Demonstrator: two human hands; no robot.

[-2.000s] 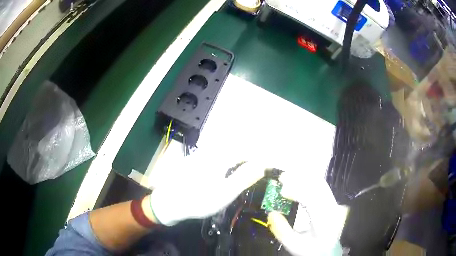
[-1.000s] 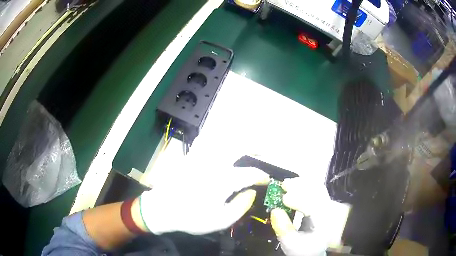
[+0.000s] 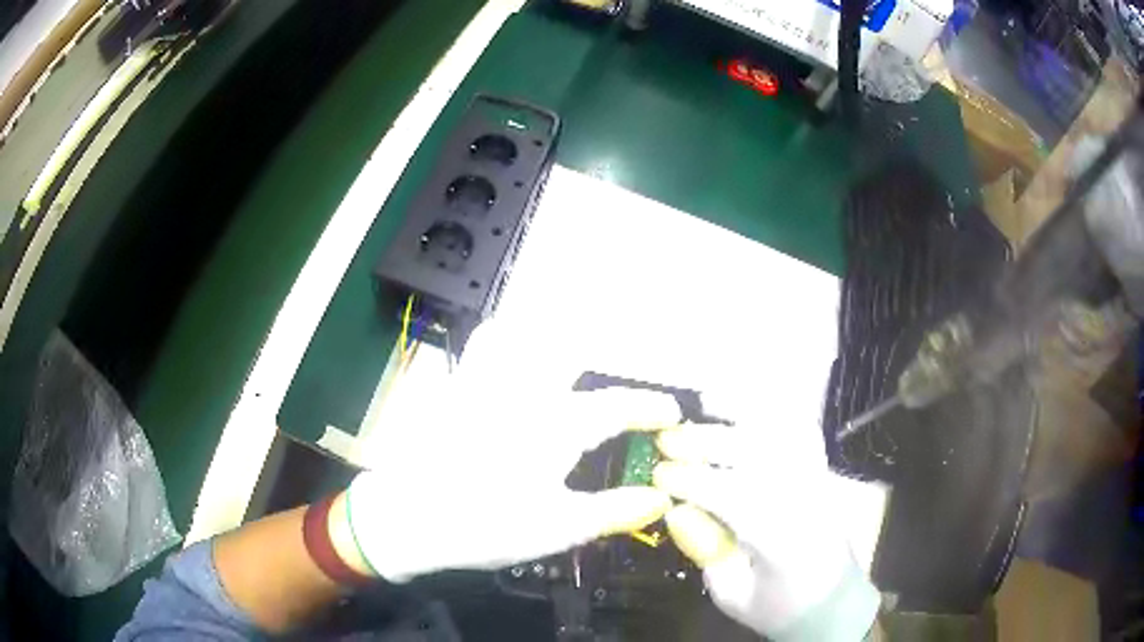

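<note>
My left hand (image 3: 502, 483) and my right hand (image 3: 765, 520), both in white gloves, meet at the lower middle over a black housing (image 3: 590, 589). The green circuit board (image 3: 640, 459) shows between their fingertips, partly hidden; both hands seem to hold it. A bit of yellow wire (image 3: 646, 538) shows just below the fingers. A narrow black part (image 3: 627, 383) shows beyond the fingers on the white sheet. The black socket block (image 3: 472, 207) with three round sockets lies at the sheet's upper left, with yellow wires (image 3: 405, 332) at its near end.
A power screwdriver (image 3: 935, 364) hangs at right, tip towards a ribbed black part (image 3: 897, 276). A white box (image 3: 784, 31) and a red item (image 3: 753, 77) are at the top. A crumpled clear bag (image 3: 82, 477) lies on the belt at left, beyond the pale rail (image 3: 314, 289).
My fingertips have closed in over the board, which shows less than before. The clear bag has shifted down and left in view. The screwdriver shows larger at right.
</note>
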